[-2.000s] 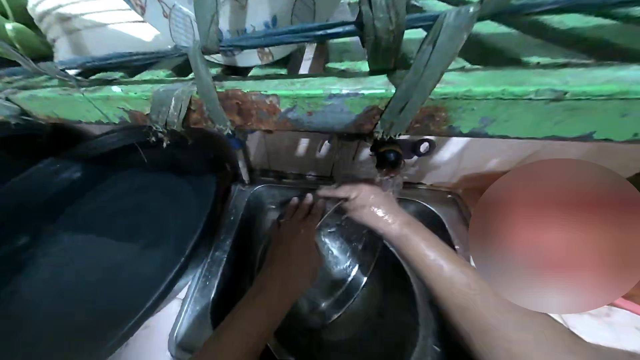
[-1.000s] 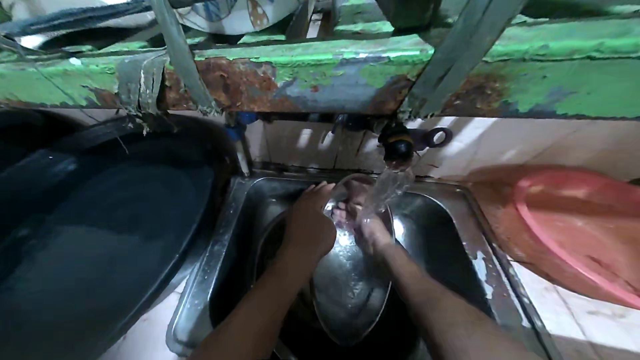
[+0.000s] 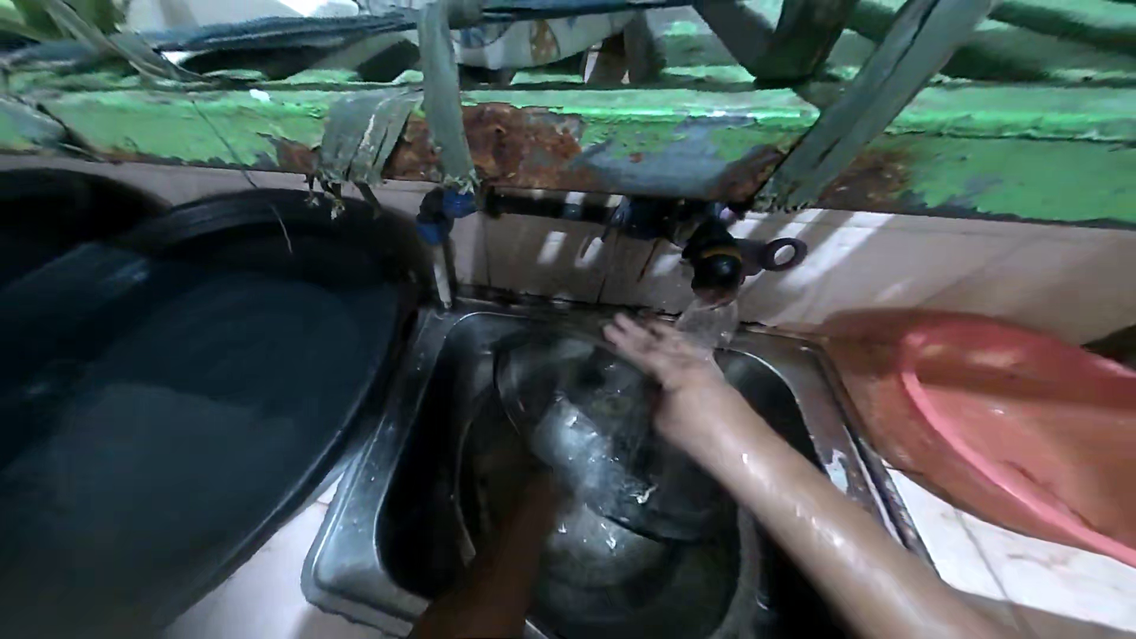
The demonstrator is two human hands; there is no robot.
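Note:
A shiny round metal bowl or lid (image 3: 577,435) lies tilted in a larger round metal vessel (image 3: 737,568) inside the stainless steel sink (image 3: 351,550). My right hand (image 3: 674,364) is at the upper right of the shiny piece, fingers spread, under the water (image 3: 708,324) from the tap (image 3: 717,266); whether it grips the rim is unclear. Dark and blurred, my left hand (image 3: 541,493) is low at the left side of that piece, its fingers hidden.
Left of the sink stands a large dark tub (image 3: 204,426) holding water. A pink plastic basin (image 3: 958,426) is at the right. Above the tap runs a green, rusty metal beam (image 3: 657,142) with strips tied round it.
My left hand has moved down from the upper edge of the shiny metal piece. That piece has turned and leans differently. My right hand's fingers have spread beneath the tap.

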